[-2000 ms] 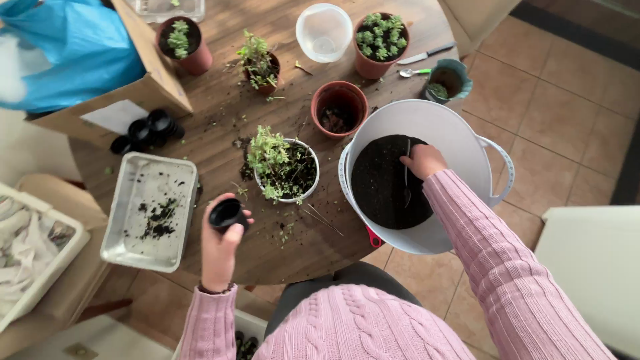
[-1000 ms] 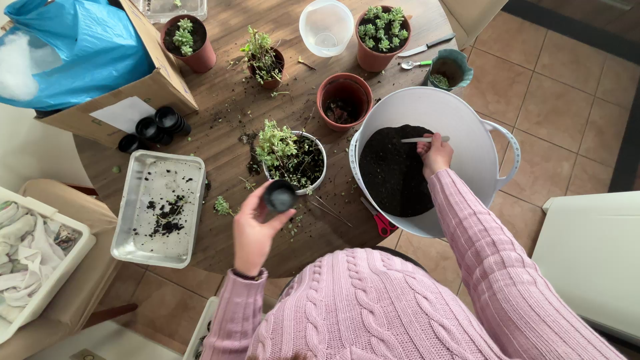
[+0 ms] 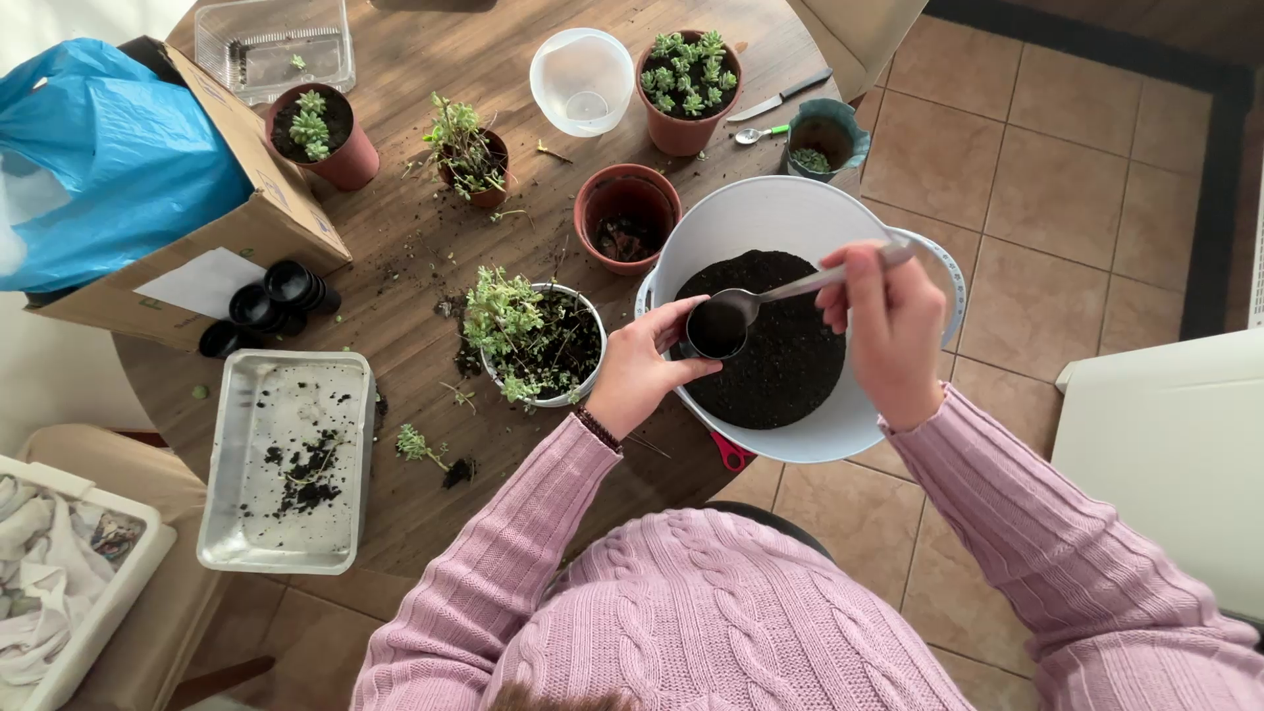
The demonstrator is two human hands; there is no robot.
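Note:
My left hand (image 3: 647, 365) holds a small black plastic pot (image 3: 716, 329) over the left part of a white tub (image 3: 849, 222) with dark soil (image 3: 770, 385) in it. My right hand (image 3: 889, 331) grips the handle of a metal spoon (image 3: 805, 284), whose bowl is at the pot's mouth. How much soil the pot holds cannot be told. Left of my left hand stands a white pot (image 3: 590, 385) of soil with a leafy, trailing plant (image 3: 504, 326). A small rooted cutting (image 3: 423, 446) lies on the wooden table (image 3: 415, 523) below it.
Behind the tub are a terracotta-coloured pot (image 3: 602, 188), a succulent pot (image 3: 681, 133), a clear container (image 3: 583, 84), a knife (image 3: 780, 96) and a green-handled spoon (image 3: 762, 133). Black pots (image 3: 259, 308) lie by a cardboard box (image 3: 286, 212). A plastic tray (image 3: 286, 558) holds soil crumbs. Red-handled scissors (image 3: 731, 454) lie beside the tub.
My left hand has brought the black pot right, over the tub. My right hand has raised the spoon from the soil to the pot. The rooted cutting now shows on the table.

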